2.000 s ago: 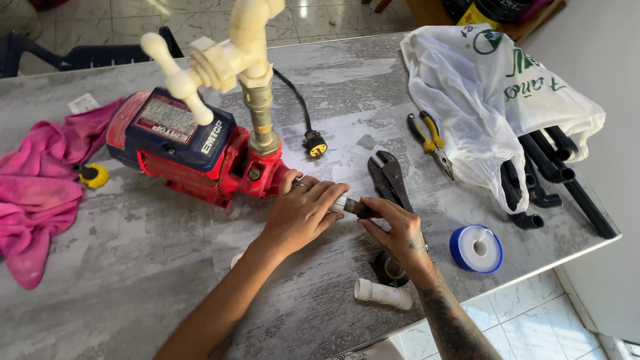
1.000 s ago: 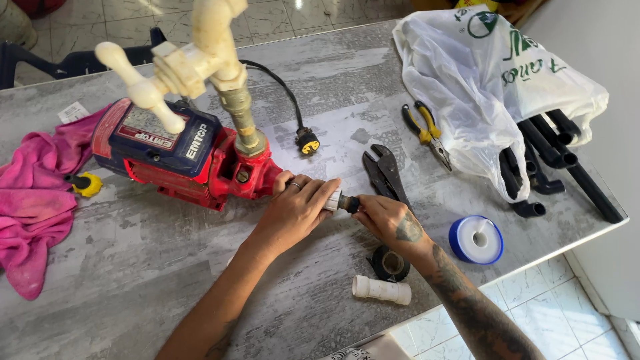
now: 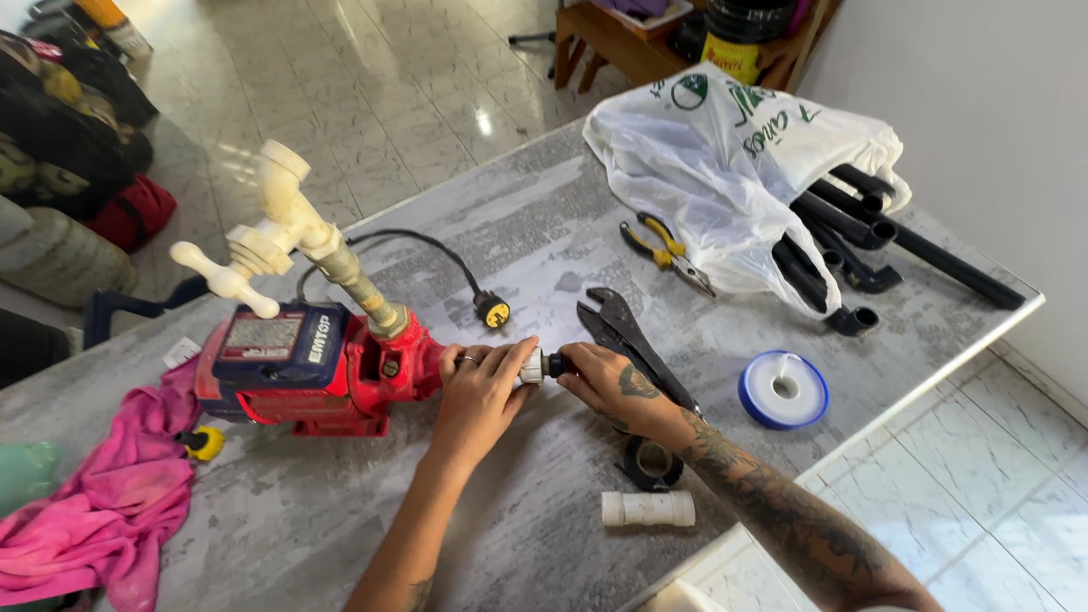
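A red and blue electric water pump [image 3: 319, 365] sits on the grey table, a white plastic tap [image 3: 289, 217] standing on its upper port. My left hand [image 3: 486, 395] is wrapped around a white plastic fitting [image 3: 531, 365] at the pump's front port, partly hiding it. From the right, my right hand [image 3: 614, 384] grips a black fitting [image 3: 556, 365] that meets the white one end to end. Under and beyond my right hand lies an adjustable wrench [image 3: 625, 327]. Black tape [image 3: 654, 463] and a white threaded pipe piece [image 3: 648, 509] lie nearer me.
Yellow-handled pliers [image 3: 667, 253] lie beside a white plastic bag [image 3: 705, 161] with black pipes [image 3: 952, 255] sticking out. Thread seal tape [image 3: 784, 389] is at the right. The pump's power plug [image 3: 492, 311] rests behind my hands. A pink cloth [image 3: 110, 501] lies at the left.
The view has shifted, now showing more floor beyond the table. Both hands remain at the pump's front port, and the dark fitting stays in my right fingers.
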